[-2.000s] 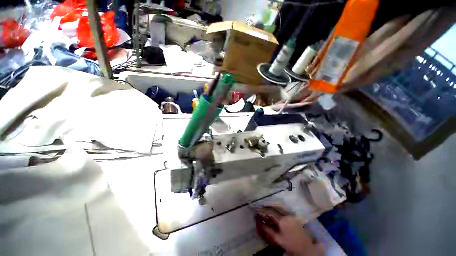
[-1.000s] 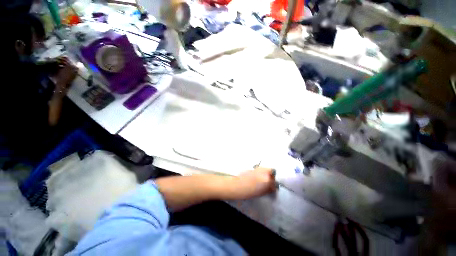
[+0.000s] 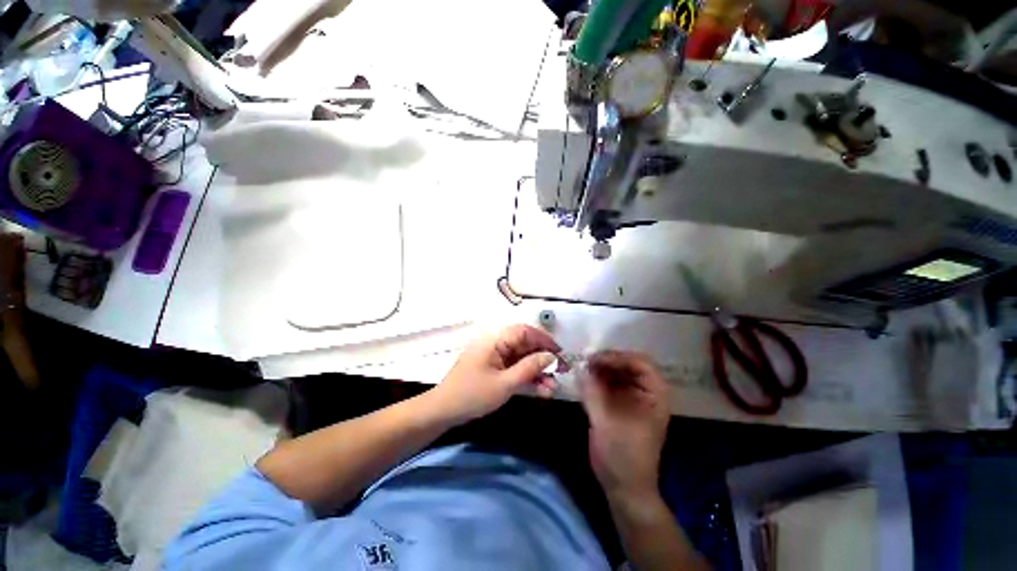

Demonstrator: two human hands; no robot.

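My left hand is at the table's front edge, left of the machine, thumb and finger pinched on a small pale or shiny thing too small to name. My right hand is blurred, its fingertips close to the same thing; its grip cannot be told. A small round metallic piece lies on the table just beyond my left fingers. The sewing machine stands beyond and to the right, its needle area left of its middle. An off-white panel lies at left with a rounded-corner pocket shape on it.
Red-handled scissors lie right of my right hand. A purple speaker and purple slab are at far left. More pale cloth lies beyond the panel. Pale cloth hangs below the table at left; an open box is below right.
The view has swung round to the table's front. My left hand has come off the table surface to meet my right hand, which was out of view one second ago.
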